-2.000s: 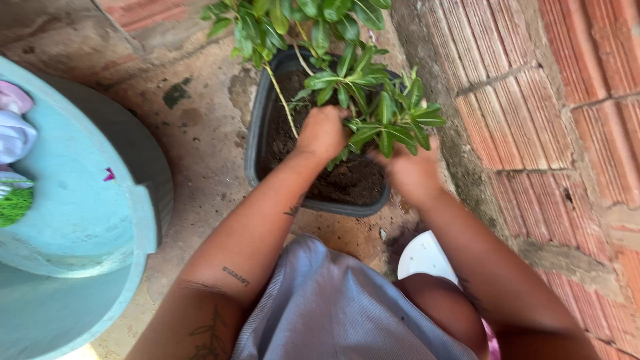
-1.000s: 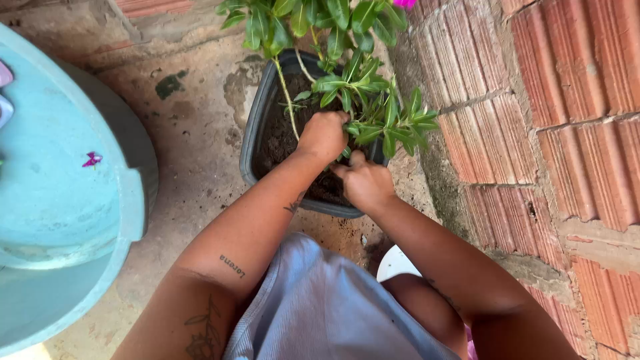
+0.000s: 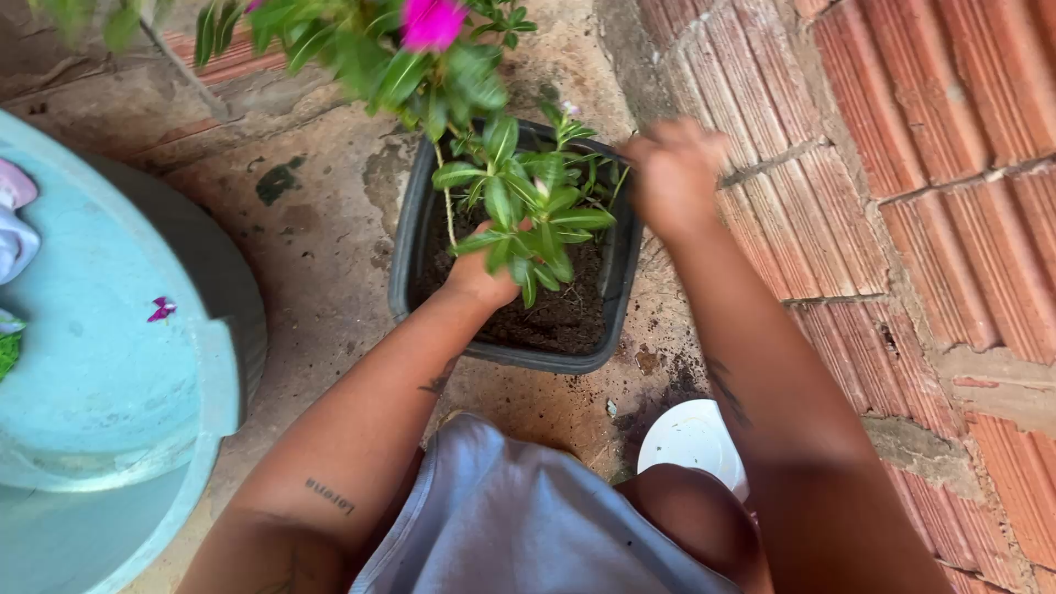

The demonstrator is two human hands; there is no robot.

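Note:
A square dark plastic pot (image 3: 540, 361) holds soil (image 3: 569, 318) and a leafy green plant (image 3: 499, 194) with a bright magenta flower (image 3: 432, 23). My left hand (image 3: 487, 276) reaches over the near left part of the pot, low among the stems; leaves cover its fingers, so what they grip cannot be told. My right hand (image 3: 676, 169) is at the pot's far right rim, blurred, with its fingers bent; a thin green stem ends beside it, and whether it is held is unclear.
A large light-blue plastic tub (image 3: 216, 371) with water, cloths and a fallen petal (image 3: 162, 309) stands at the left. A hollow clay brick wall (image 3: 813, 214) runs along the right. A white plate-like object (image 3: 691, 441) lies on the floor by my knee.
My right hand has moved from the stems beside my left hand out to the pot's right rim. My left hand stays among the stems. The view has shifted somewhat.

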